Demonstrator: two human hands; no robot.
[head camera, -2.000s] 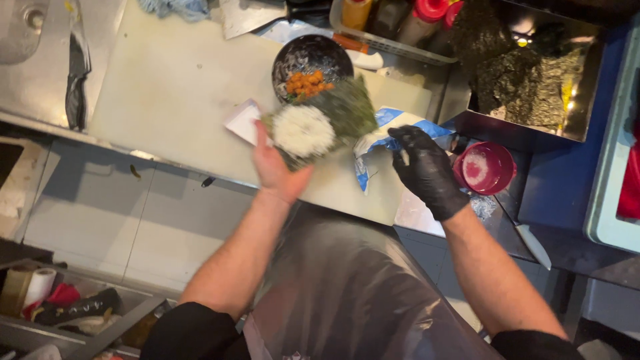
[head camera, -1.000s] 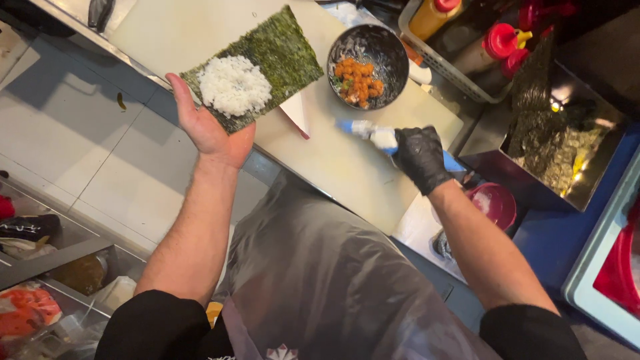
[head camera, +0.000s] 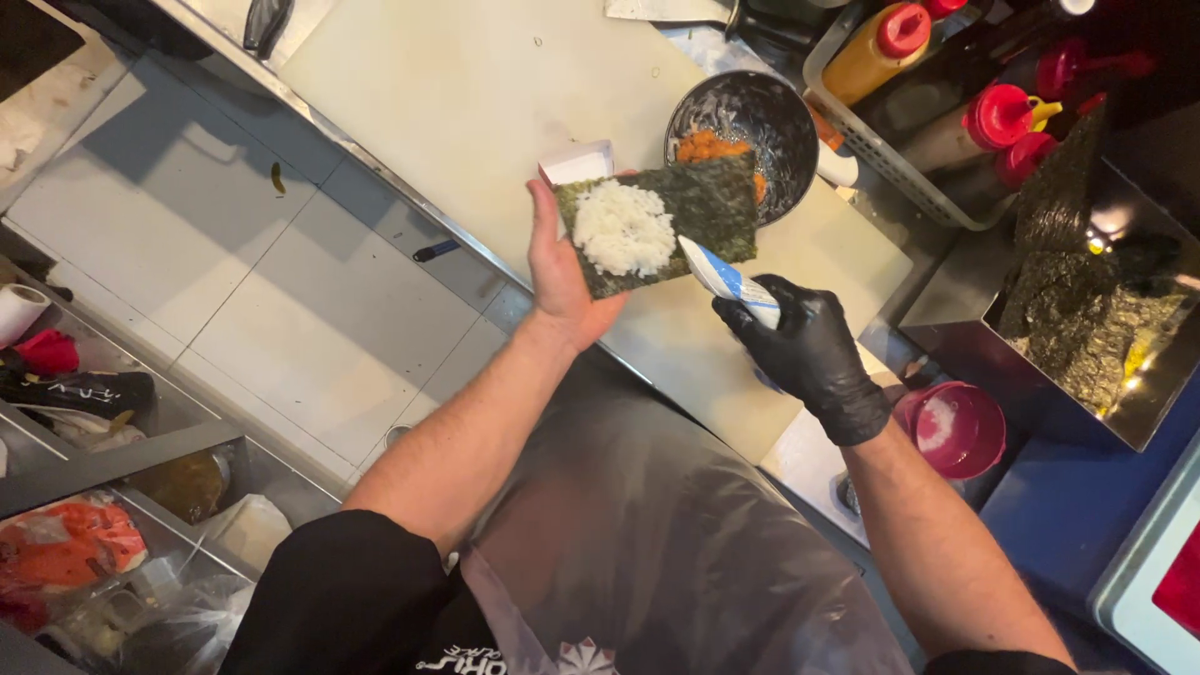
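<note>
My bare left hand (head camera: 567, 281) holds a rectangular nori sheet (head camera: 714, 208) from below, with a flattened mound of white rice (head camera: 624, 228) on its left part. In my black-gloved right hand (head camera: 808, 352) is a blue and white soft packet (head camera: 729, 279), gripped so that its pointed tip is at the rice's right edge. Whether anything comes out of the tip cannot be told. Behind the sheet's far edge stands a black bowl (head camera: 789, 141) with orange pieces of food (head camera: 710, 145), partly hidden by the nori. A small white box or tray (head camera: 576, 162) lies beyond my left fingers.
The pale cutting board (head camera: 450, 94) spans the counter. A knife (head camera: 670, 9) lies at its far edge. On the right are a basket (head camera: 872, 131) of squeeze bottles, a metal box (head camera: 998, 361) of nori sheets and a pink bowl (head camera: 958, 431). Open food compartments (head camera: 122, 459) stand lower left.
The left hand has brought the nori and rice over beside the black bowl. The right hand has lifted the packet from the board area up to the rice. The view has shifted somewhat.
</note>
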